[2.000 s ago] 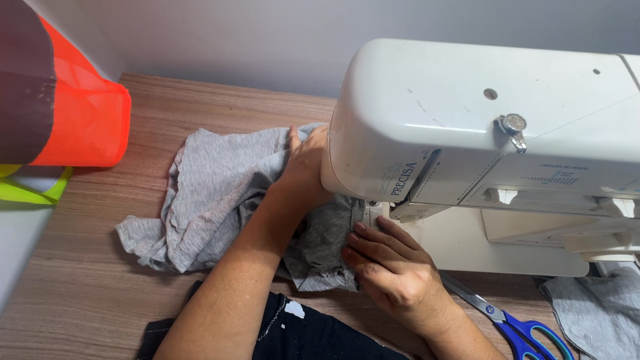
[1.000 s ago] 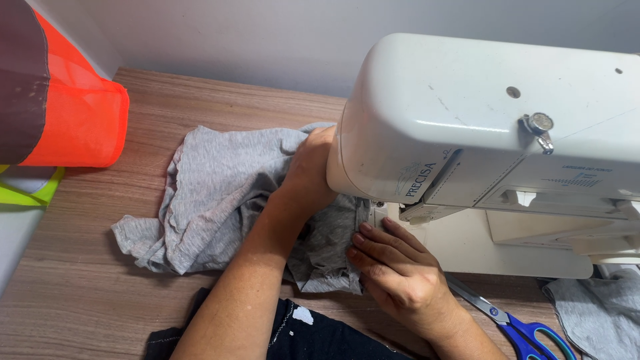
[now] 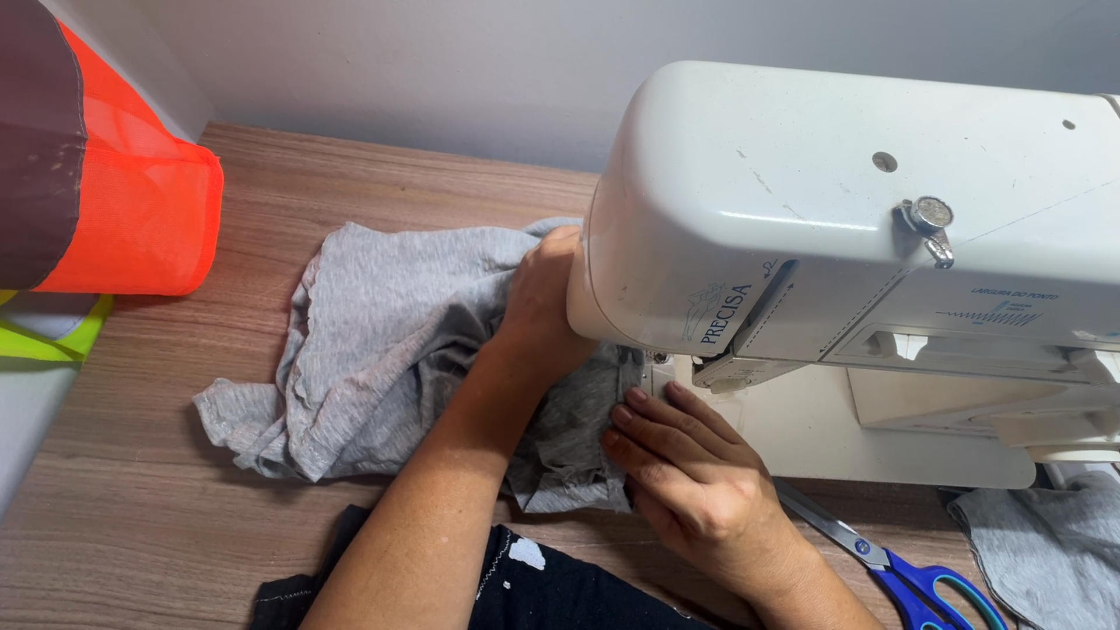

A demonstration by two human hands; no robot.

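A white sewing machine stands on the wooden table at the right. Grey knit cloth lies bunched left of its needle area, one edge running beneath the machine's head. My left hand rests on the cloth at the machine's left end, its fingertips hidden behind the head. Close to the needle area, my right hand touches the cloth's right edge with its fingertips, fingers together and extended. The needle itself cannot be made out.
Blue-handled scissors lie right of my right forearm. More grey cloth is at the lower right. Dark cloth with white patches is at the near edge. An orange mesh fabric and a yellow-edged one are at the left.
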